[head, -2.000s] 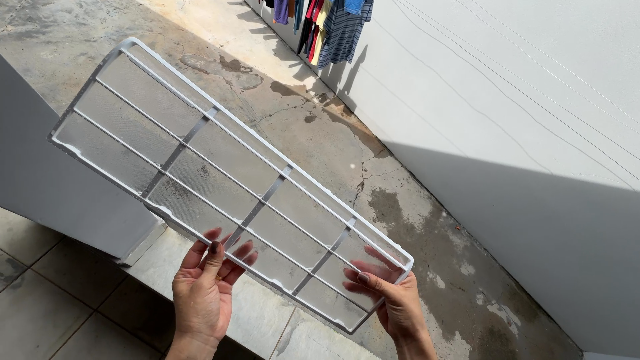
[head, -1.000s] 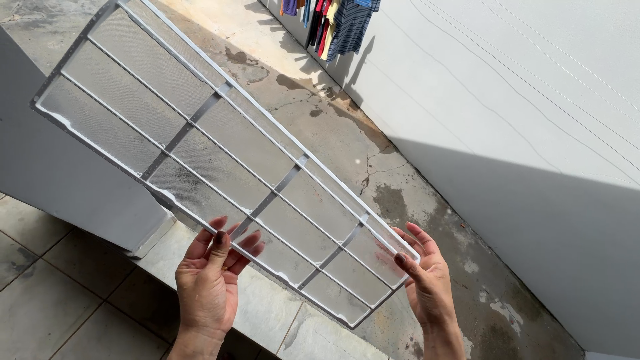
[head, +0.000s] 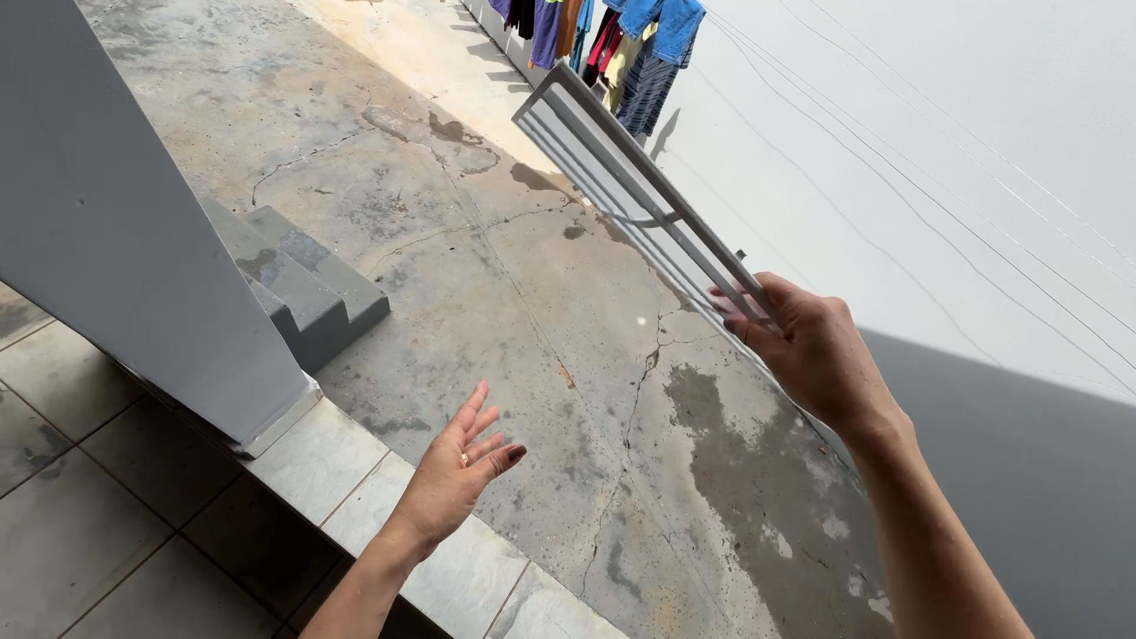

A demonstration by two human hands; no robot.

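My right hand [head: 812,355] grips the near end of a plastic-framed mesh filter [head: 661,209], which looks like an air conditioner's. The filter is tilted nearly edge-on and slants up and left, its far end in front of the hanging clothes. Its ribs show, while most of the mesh surface is hard to see at this angle. Lower and to the left, my left hand [head: 453,470] holds nothing; its fingers are apart, and a ring is on one finger. It is clear of the filter, above the tiled ledge.
Below lies a cracked concrete floor [head: 497,266] with damp patches. Concrete steps [head: 311,284] stand beside a grey wall [head: 133,204] at left. A pale tiled ledge [head: 355,470] crosses the lower left. Clothes [head: 652,80] hang by the white wall [head: 932,133], with thin lines at right.
My left hand has let go of the filter and is apart from it. My right hand has raised the filter to the right and turned it from face-on to nearly edge-on.
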